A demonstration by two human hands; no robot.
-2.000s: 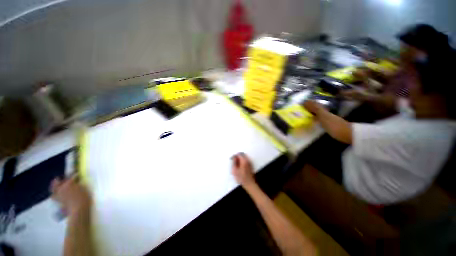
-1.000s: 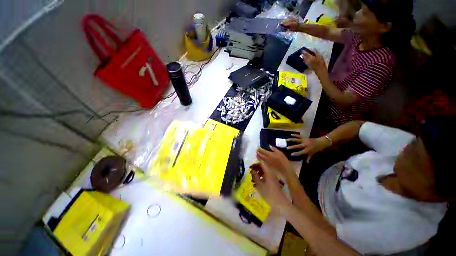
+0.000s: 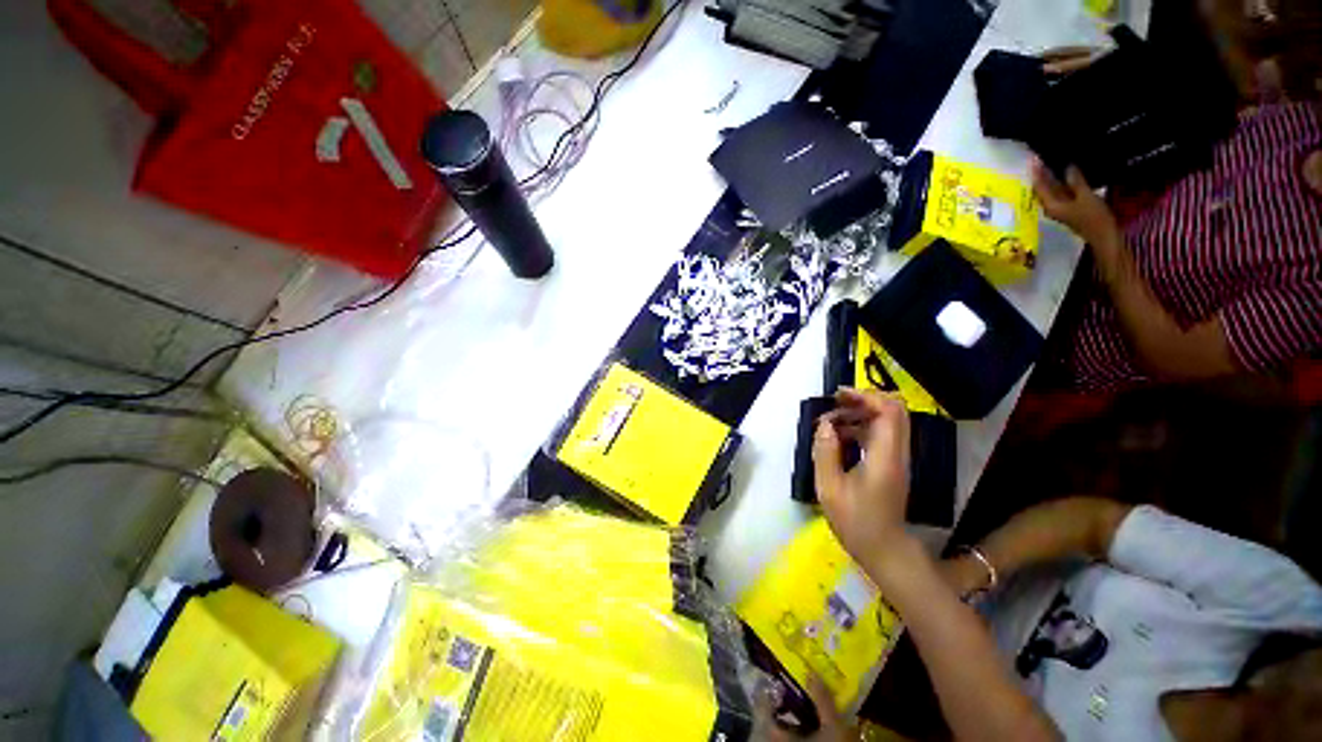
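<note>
A yellow-and-black product box (image 3: 822,616) lies tilted at the bottom right of the bench. My right hand (image 3: 815,715) is small and cut off by the bottom edge, with its fingers on the box's lower end. My left hand is not in view. Left of the box, a large yellow stack (image 3: 558,594) lies under clear crinkled film. Another yellow box (image 3: 645,442) lies just behind this stack.
A neighbour's hand (image 3: 874,478) is over a black box (image 3: 928,471). Another person holds black boxes (image 3: 1124,116). White small parts (image 3: 725,312), a dark bottle (image 3: 493,203), a red bag (image 3: 312,131) and a brown roll (image 3: 261,526) show behind. A yellow pile (image 3: 232,667) is lower left.
The view has swung right, towards the neighbours. My left hand has left the picture. My right hand has moved from the white table to the neighbouring bench and the yellow-and-black box.
</note>
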